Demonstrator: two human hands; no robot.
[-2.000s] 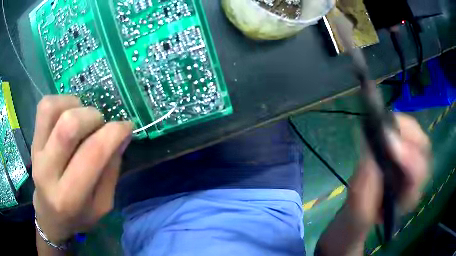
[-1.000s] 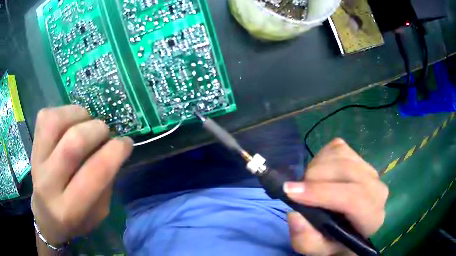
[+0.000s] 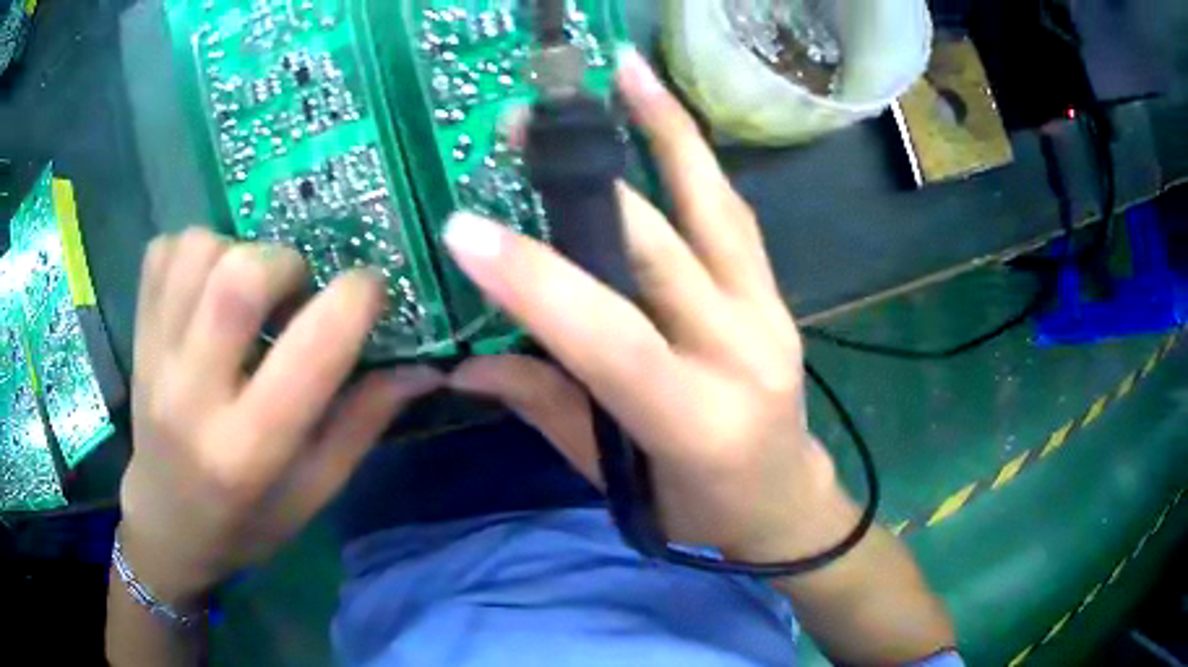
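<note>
Two joined green circuit boards (image 3: 280, 111), dotted with shiny solder joints, lie in front of me on the bench. My left hand (image 3: 248, 391) is at their near left edge, fingers curled, its thumb along the near edge. The solder wire is mostly hidden; I cannot tell how it is held. My right hand (image 3: 664, 326) lies over the right board and holds the soldering iron (image 3: 580, 170), whose tip points away from me, partly cut off by the top edge. Its thumb is at the boards' near edge, beside my left thumb.
A whitish-yellow tub (image 3: 730, 91) with grey scraps stands right of the boards. A yellow-brown sponge (image 3: 955, 115) lies beside it, near a black station with a red light. Other green boards (image 3: 46, 352) with a yellow strip lie at left. The iron's black cord (image 3: 866, 482) loops around my right wrist.
My right hand has moved up and left onto the boards, and the iron now points away from me. My left hand has moved slightly right, its thumb now at the boards' edge. The white wire strand is no longer visible.
</note>
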